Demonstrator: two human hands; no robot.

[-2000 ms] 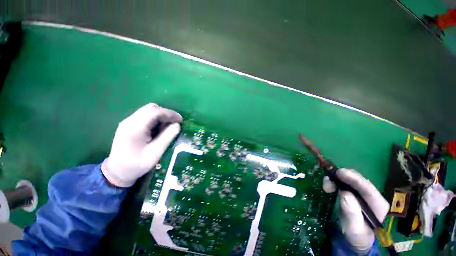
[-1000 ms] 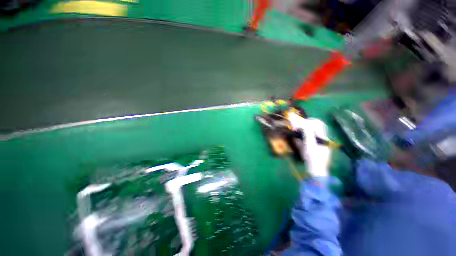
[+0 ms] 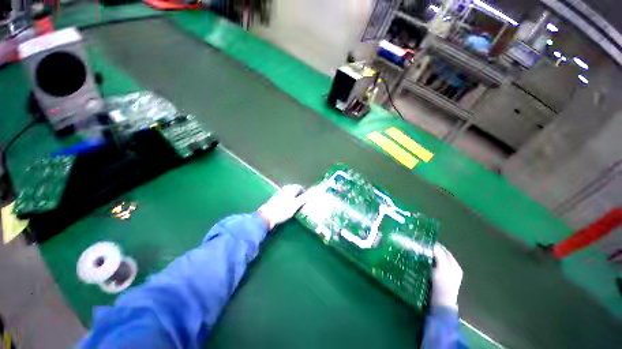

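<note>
The large green circuit board (image 3: 368, 235) shows its solder side with white tracks facing up. It lies or is held across the edge between the green mat and the darker conveyor belt (image 3: 300, 146); whether it touches the belt I cannot tell. My left hand (image 3: 283, 204), in a white glove, grips its left end. My right hand (image 3: 447, 276), also gloved, grips its right end. The fingers under the board are hidden. No soldering iron is in view.
At left are a black rack (image 3: 102, 180) with green boards, a pale box with a round dark grille (image 3: 61, 75), a solder reel (image 3: 101, 264) and small brass-coloured parts (image 3: 124, 210). A black-and-white device (image 3: 352, 88) stands beyond the belt. A red-orange sleeve (image 3: 590, 234) is at right.
The view has swung left. My right hand has left the iron stand area and now holds the board. The board has moved from the mat to the belt's edge, with both hands on it.
</note>
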